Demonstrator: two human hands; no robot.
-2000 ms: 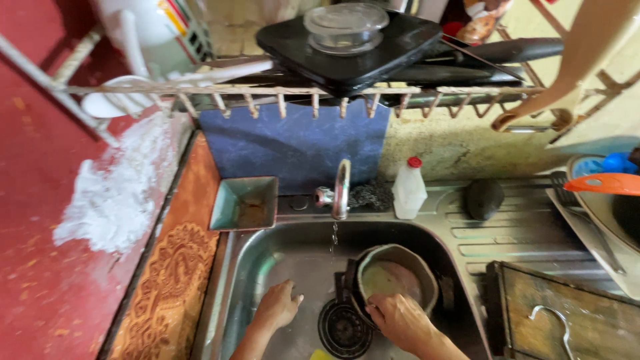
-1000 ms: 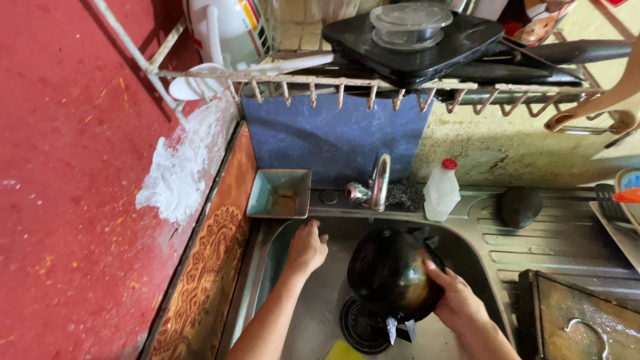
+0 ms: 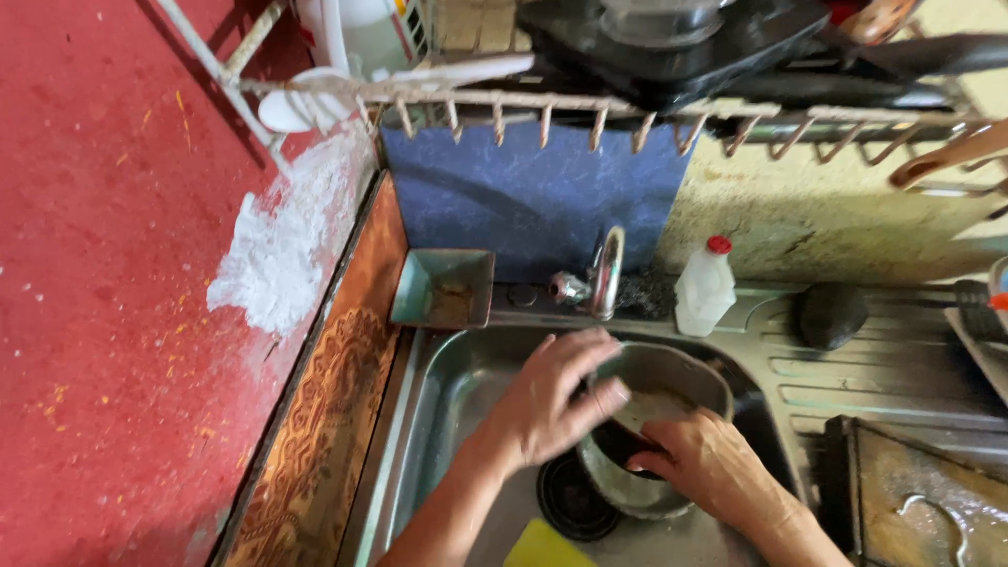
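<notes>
A metal pot [image 3: 669,370] stands in the stainless steel sink [image 3: 465,386], below the chrome faucet [image 3: 609,272]. My right hand [image 3: 701,465] grips the pot's dark handle near the rim. Fingers apart, my left hand [image 3: 563,394] is slightly blurred at the pot's left side; whether it touches the rim cannot be told. The round black drain strainer [image 3: 575,500] lies left of the pot. Near the bottom edge of the view is a yellow sponge or cloth [image 3: 547,547].
Behind the sink stand a square bowl [image 3: 445,291] and a white plastic bottle with red cap [image 3: 705,295]. A rusty dish rack [image 3: 543,98] hangs above. A dark rounded object [image 3: 831,315] and a worn board-like object [image 3: 937,496] are at right.
The pot, tipped with its dark outside showing a second ago, now stands with its inside showing. My left hand has moved right to the pot. Water ran from the faucet two seconds ago; none shows now.
</notes>
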